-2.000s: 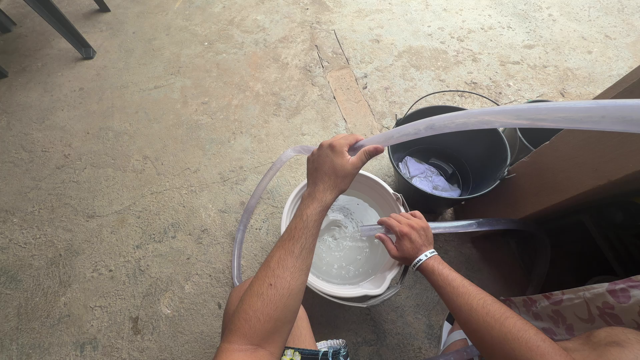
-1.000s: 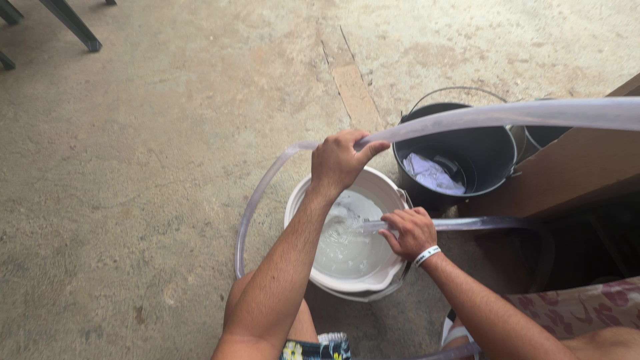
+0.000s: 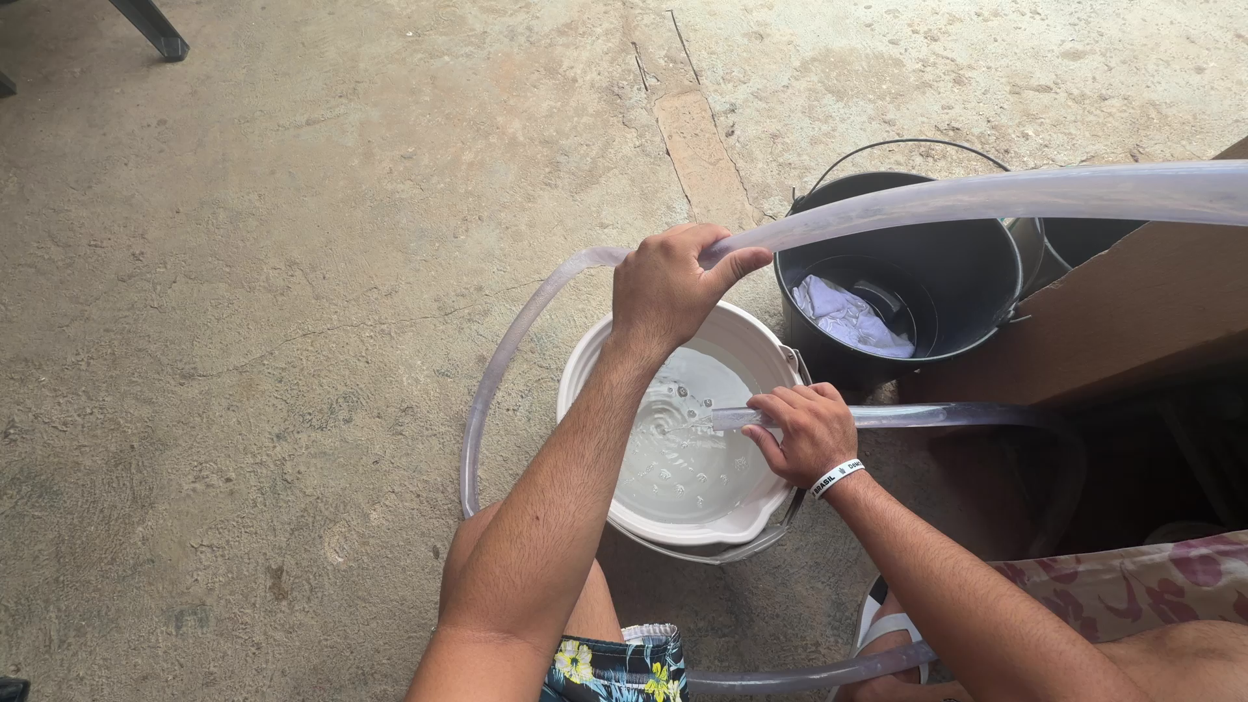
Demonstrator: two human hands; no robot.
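My left hand (image 3: 678, 283) grips a clear plastic hose (image 3: 955, 198) above the far rim of a white plastic bucket (image 3: 575, 375). The hose runs off to the right, and from the hand it also loops down on the left beside my knee. My right hand (image 3: 804, 434) holds a clear hose end (image 3: 731, 418) over the bucket's right side, its mouth pointing left. Water (image 3: 682, 458) with ripples and bubbles stands in the bucket.
A black bucket (image 3: 795, 322) with a wire handle and a white cloth (image 3: 851, 317) inside stands at the right. Beside it are a brown panel (image 3: 1111, 302), another dark container (image 3: 1092, 239) and floral fabric (image 3: 1141, 585). Dark furniture legs (image 3: 151, 26) are at the upper left.
The churning in the water has calmed to small ripples, and the flow from the hose end has plainly weakened. Both hands keep their hold on the hose.
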